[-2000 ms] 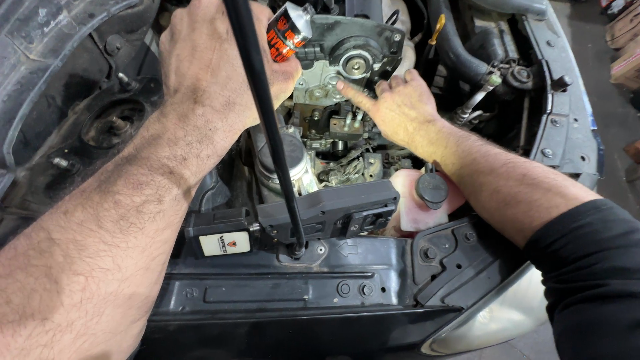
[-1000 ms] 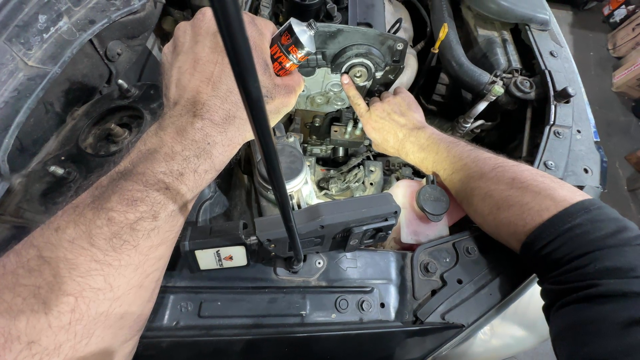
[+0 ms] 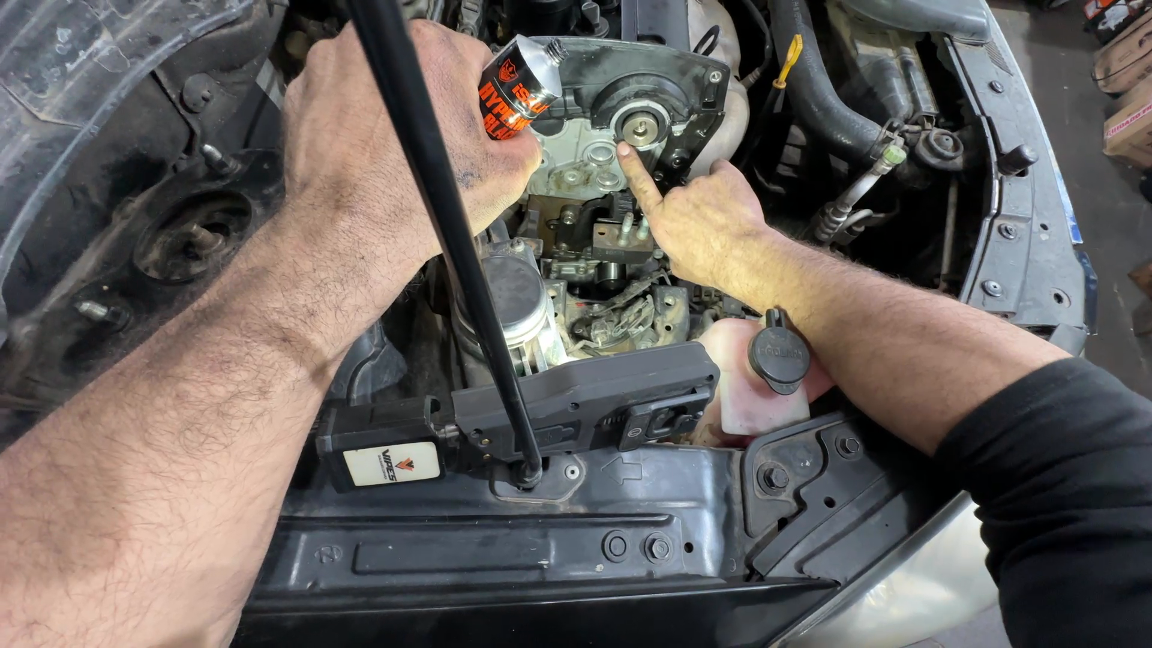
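Observation:
My left hand (image 3: 396,135) is closed around a metal tube (image 3: 522,85) with orange and black print, its threaded neck pointing up and to the right. To the right of it, my right hand (image 3: 697,216) holds nothing. Its index finger is stretched out, with the tip at the lower left edge of a round shaft end (image 3: 640,129) in its seal, set in the engine's end face. Whether the fingertip touches the rim cannot be told. Below the hands lie metal engine parts, among them a bracket with studs (image 3: 623,238).
A black hood prop rod (image 3: 441,216) crosses in front of my left hand. Nearer me are a black work lamp or similar device (image 3: 585,400), a round-topped canister (image 3: 511,301), a reservoir with a black cap (image 3: 778,358) and the front crossmember (image 3: 630,486). A thick hose (image 3: 819,90) runs at the right.
My right hand has moved up from lower on the engine face, its index fingertip now at the round shaft end's edge. The tube in my left hand has turned, showing more of its printed side.

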